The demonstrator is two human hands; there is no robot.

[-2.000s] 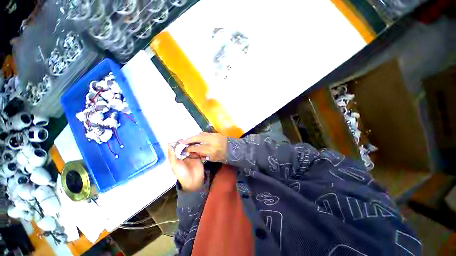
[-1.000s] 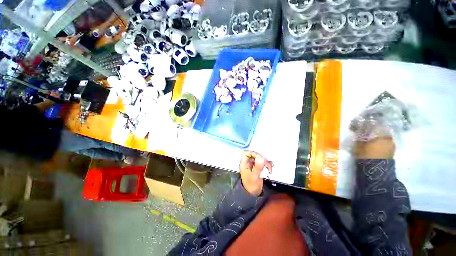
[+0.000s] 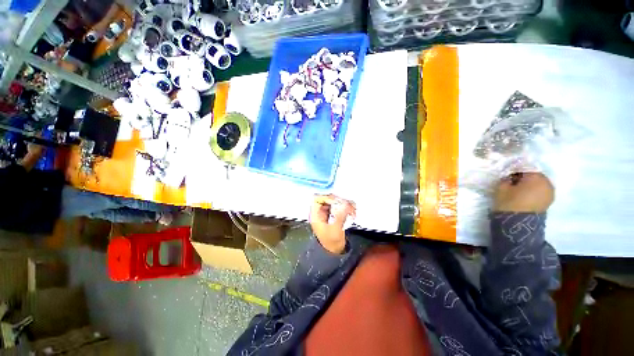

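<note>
My left hand [image 3: 330, 224] is at the table's front edge, below the blue tray, with its fingers closed round a small white lamp base assembly [image 3: 342, 211], mostly hidden by the fingers. My right hand [image 3: 526, 192] is over the right-hand white sheet, at the near edge of a crumpled clear parts bag [image 3: 511, 128] with small dark-silver pieces. A tiny dark bit [image 3: 516, 179] shows at its fingertips. Whether the fingers grip it is unclear.
A blue tray [image 3: 267, 132] holds several white bases with red and black leads. A round reel [image 3: 231, 138] stands left of it. Orange tape [image 3: 438, 146] crosses the table. White housings [image 3: 170, 76] are heaped left, blister trays [image 3: 455, 21] behind. A red stool [image 3: 149, 256] and another person [image 3: 31, 201] are left.
Since two seconds ago, my right hand has left my left hand and gone right to the parts bag. In the last second it has drawn slightly back from the bag, which lies more exposed.
</note>
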